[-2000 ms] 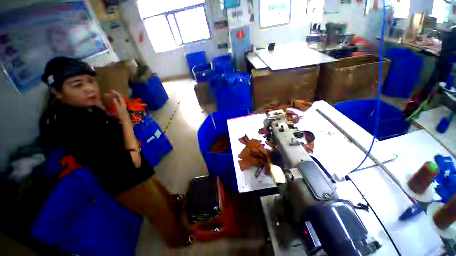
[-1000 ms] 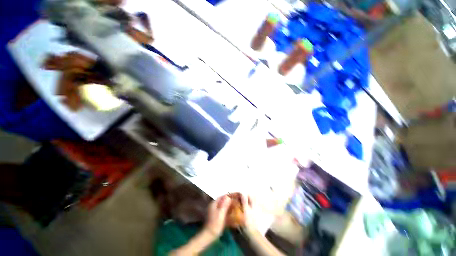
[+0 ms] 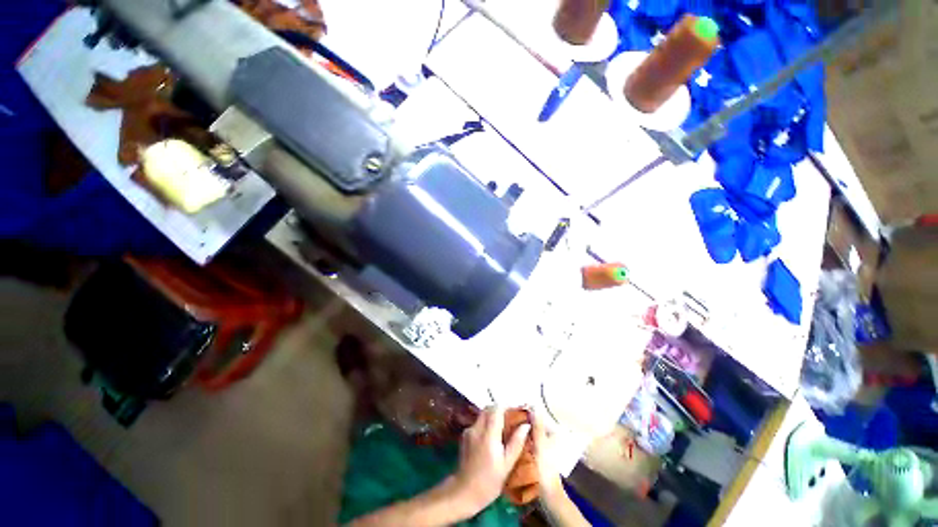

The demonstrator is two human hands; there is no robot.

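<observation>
A rust-brown fabric bundle (image 3: 522,458), perhaps rolled strip, is held between my two bare hands at the table's near edge, low in the view. My left hand (image 3: 483,461) holds its left side, with the thumb against it. My right hand (image 3: 555,476) is at its right side, partly cut by the bottom edge and washed out. The industrial sewing machine (image 3: 309,118) stands to the upper left, its dark motor (image 3: 447,232) nearest me. Crumpled rust-brown garment pieces (image 3: 139,103) lie beside its head.
A small thread cone (image 3: 604,275) and a pale disc (image 3: 588,383) lie on the white table. Large brown cones (image 3: 674,64) stand beyond, before blue cut pieces (image 3: 735,221). An open drawer (image 3: 687,437) with tools is at right. A red-orange stool (image 3: 242,319) is at lower left.
The view has swung down and right from the person and room to the motor side of the table. My hands and the brown bundle have come into view and now appear slightly further right.
</observation>
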